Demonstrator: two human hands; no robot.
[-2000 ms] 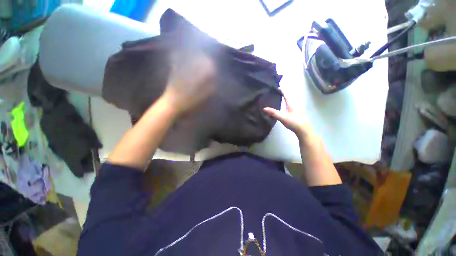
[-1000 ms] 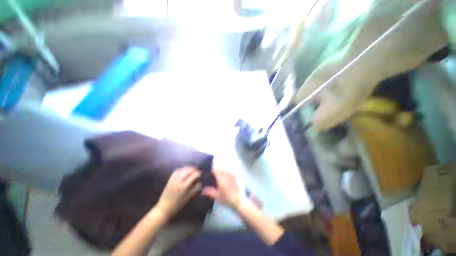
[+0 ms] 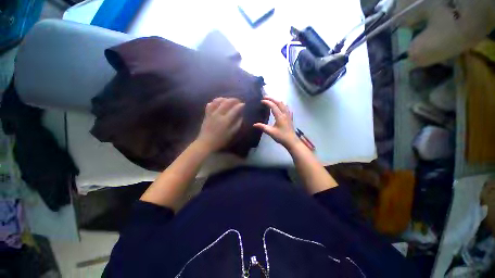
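A dark brown-black garment piece (image 3: 157, 103) lies bunched over the grey padded arm (image 3: 65, 65) and the white table (image 3: 342, 125). My left hand (image 3: 221, 122) rests on the garment's right part, fingers curled on the cloth; whether it pinches the cloth cannot be told. My right hand (image 3: 279, 124) is at the garment's right edge, thumb and fingers apart, fingertips at the cloth. The steam iron (image 3: 317, 68) stands right of the garment, with its cord and hose running to the upper right.
A small red-and-black item (image 3: 305, 139) lies on the table right of my right hand. A blue object (image 3: 116, 13) is at the back left. A dark angled piece (image 3: 256, 17) lies at the back. A dark cloth (image 3: 43, 157) hangs at the left. Orange material (image 3: 395, 203) is below right.
The garment has been shifted and spread differently on the padded arm. My left hand has moved right, close to my right hand. The red-and-black item is now uncovered. The camera view has shifted.
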